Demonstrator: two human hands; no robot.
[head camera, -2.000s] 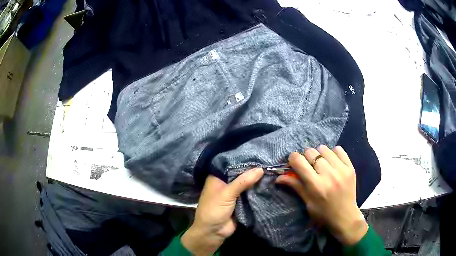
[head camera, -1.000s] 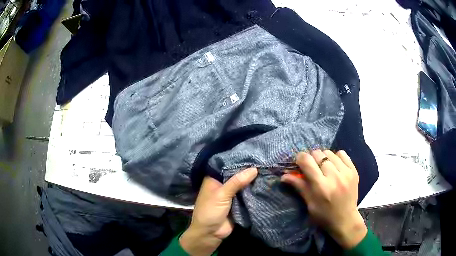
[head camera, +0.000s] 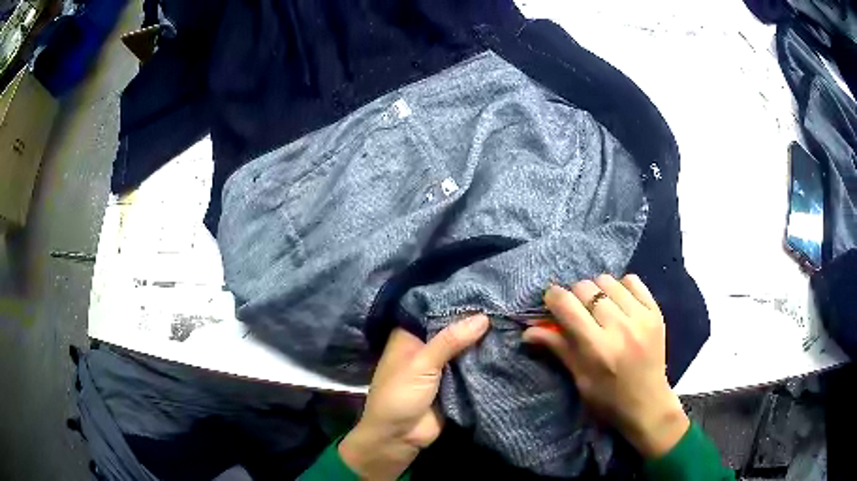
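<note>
A dark denim garment (head camera: 366, 188) lies partly turned to its grey inside, with small white patches on it. My left hand (head camera: 411, 383) pinches the garment's seam (head camera: 460, 311), thumb on top, beside a curved navy band (head camera: 399, 287). My right hand (head camera: 615, 352), with a ring on one finger, is at the same seam to the right. It holds a small orange-handled tool (head camera: 547, 323), mostly hidden by the fingers; a thin dark tip seems to lie along the seam. The grey cloth hangs down below both hands.
The white, marked tabletop (head camera: 155, 282) has a curved near edge. A smartphone (head camera: 804, 207) lies at the right beside dark garments (head camera: 827, 122). Grey garments (head camera: 169, 399) hang below the edge at the left. A cardboard box (head camera: 26, 141) stands at the far left.
My right hand moved slightly right, then back left along the seam. My left hand keeps its pinch. The garment shifts only slightly in view.
</note>
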